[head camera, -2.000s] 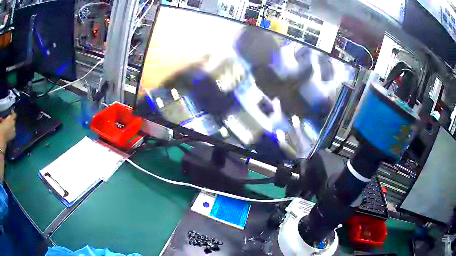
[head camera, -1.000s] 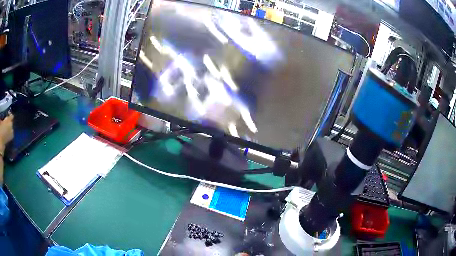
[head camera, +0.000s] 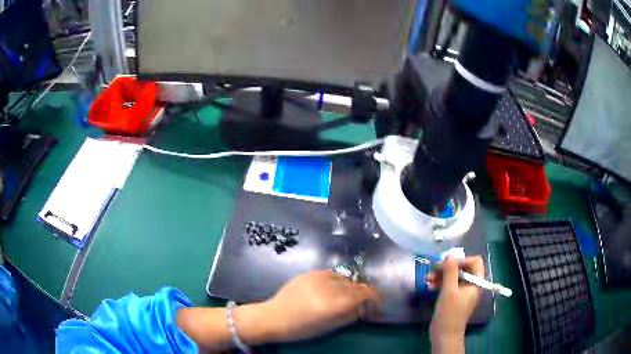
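My left hand (head camera: 322, 302) lies palm down on the black work mat (head camera: 270, 278), its fingertips by a small heap of tiny silvery parts (head camera: 348, 268); whether it grips one cannot be told. My right hand (head camera: 456, 294) holds a thin white pen-like tool (head camera: 486, 283) below the ring light (head camera: 394, 225). A small blue gridded pad (head camera: 422, 274) is beside its fingertips. The video microscope's black tube (head camera: 450, 131) stands above. A loose heap of black parts (head camera: 272, 236) lies on the mat's left side.
A white-framed blue box (head camera: 302, 178) lies at the mat's back. A black component tray (head camera: 553, 276) and a red bin (head camera: 519, 183) are at the right. Another red bin (head camera: 124, 105) and a clipboard (head camera: 90, 181) are at the left. A white cable (head camera: 263, 153) crosses behind the mat.
The view has tilted down. Both my hands now show over the mat, the right with the white tool. The monitor picture has turned from blurred parts to plain grey.
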